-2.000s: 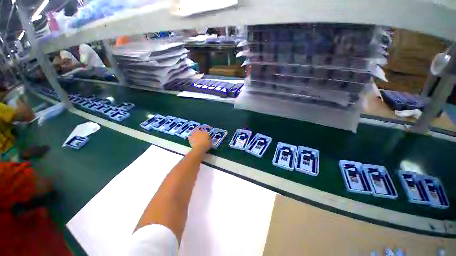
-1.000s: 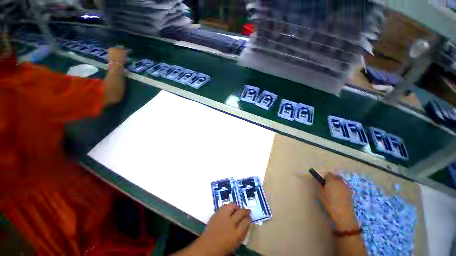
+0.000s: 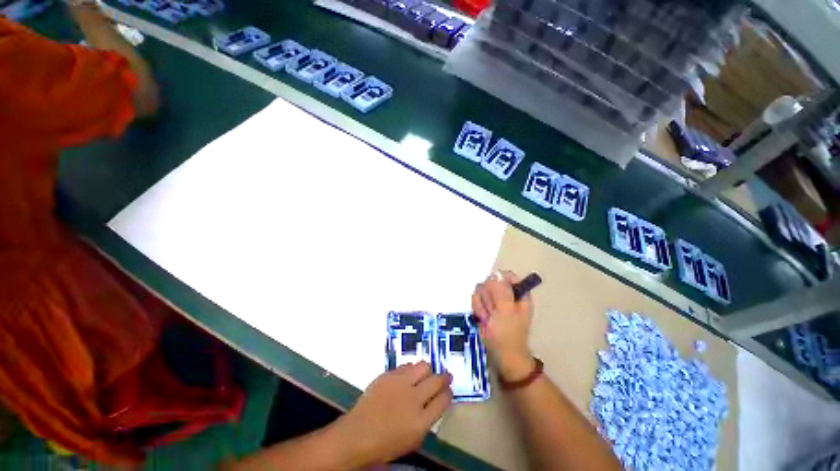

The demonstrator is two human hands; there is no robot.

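Note:
Two flat rectangular units with pale blue rims and dark insides lie side by side at the lower right of the white sheet. My left hand rests with its fingers on the lower part of the pair. My right hand is at the right unit's upper right edge, closed around a short dark pen-like tool. Whether its tip touches the unit is unclear. A heap of small light-blue pieces lies on the brown board, right of my right forearm.
Rows of units lie on the green conveyor belt beyond the pale guide rail. A tall stack of trays stands behind the belt. A person in orange is at the left. A grey post crosses the right side.
My right hand has moved left with the tool, from near the pieces to the units. My left hand stays at the pair. The other person's arm has shifted toward the upper left as the view turned.

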